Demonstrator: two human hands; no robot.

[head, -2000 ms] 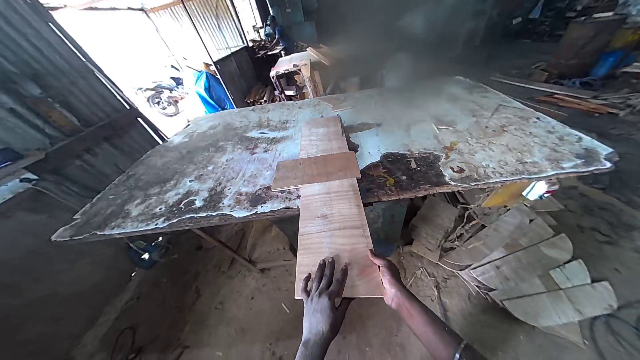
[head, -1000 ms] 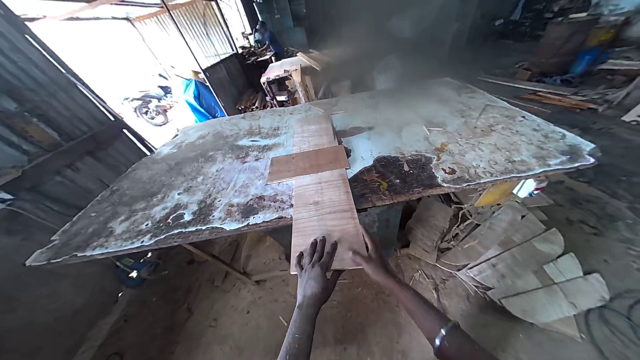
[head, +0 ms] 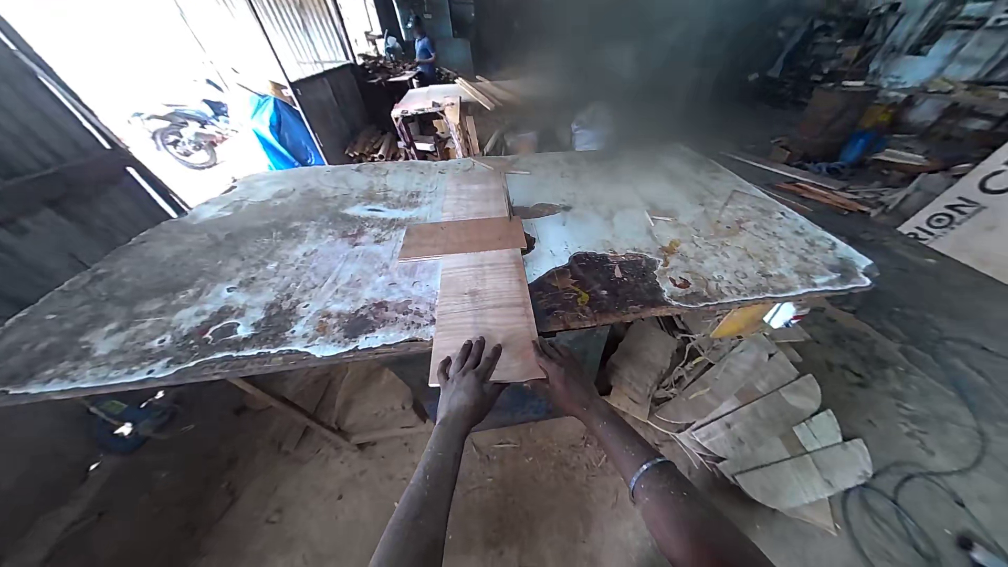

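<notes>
A long plywood strip lies lengthwise on the worn table, its near end jutting over the front edge. Across it rests a shorter, darker plywood piece. My left hand lies palm down on the near end of the strip, fingers spread. At the strip's near right corner is my right hand, its fingertips on the edge; whether the thumb is beneath is hidden.
Cut plywood offcuts are heaped on the floor at the right, near a dark cable. A cluttered wooden stand and a person are beyond the table. A lettered board leans at the far right.
The long strip and the crosspiece keep about the same arrangement. My right hand has shifted its hold at the strip's right corner; my left hand stays on the near end.
</notes>
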